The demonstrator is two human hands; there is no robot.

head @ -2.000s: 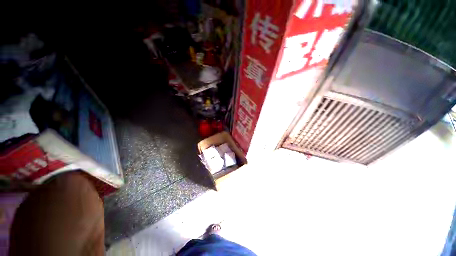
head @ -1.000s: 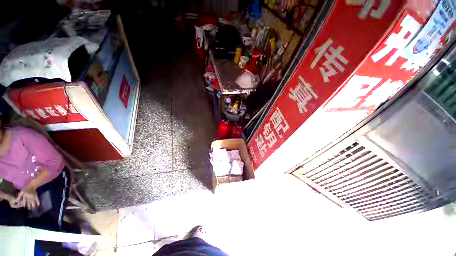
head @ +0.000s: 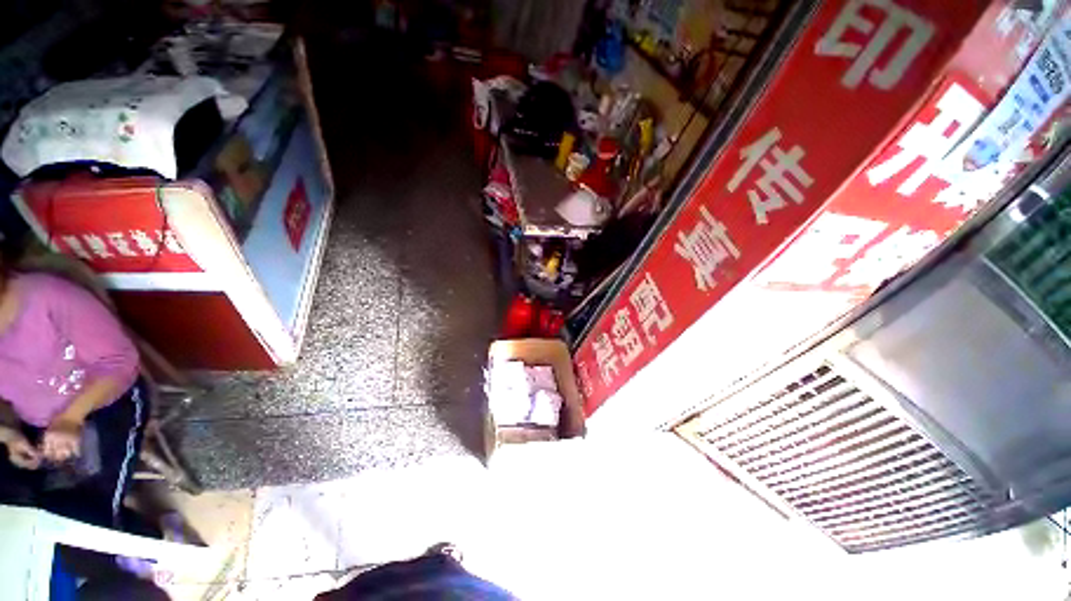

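Neither of my hands is in the picture. An open brown carton (head: 571, 382) stands on the floor in front of me, against the foot of the red sign panel (head: 705, 235) with white characters. White packs or papers (head: 523, 393) lie inside the carton. Dark clothing of mine (head: 411, 579) shows at the bottom edge.
A seated person in a pink top (head: 65, 346) is at the left, behind a white table (head: 112, 538). A glass display counter (head: 253, 288) with a cloth on top stands beyond. A cluttered bench (head: 540, 194) is further in. A slatted metal gate (head: 840, 452) is at the right.
Two seconds ago a large blurred brown shape filled the lower left; it is gone. The seated person and white table have come into view. Since one second ago the view has shifted slightly.
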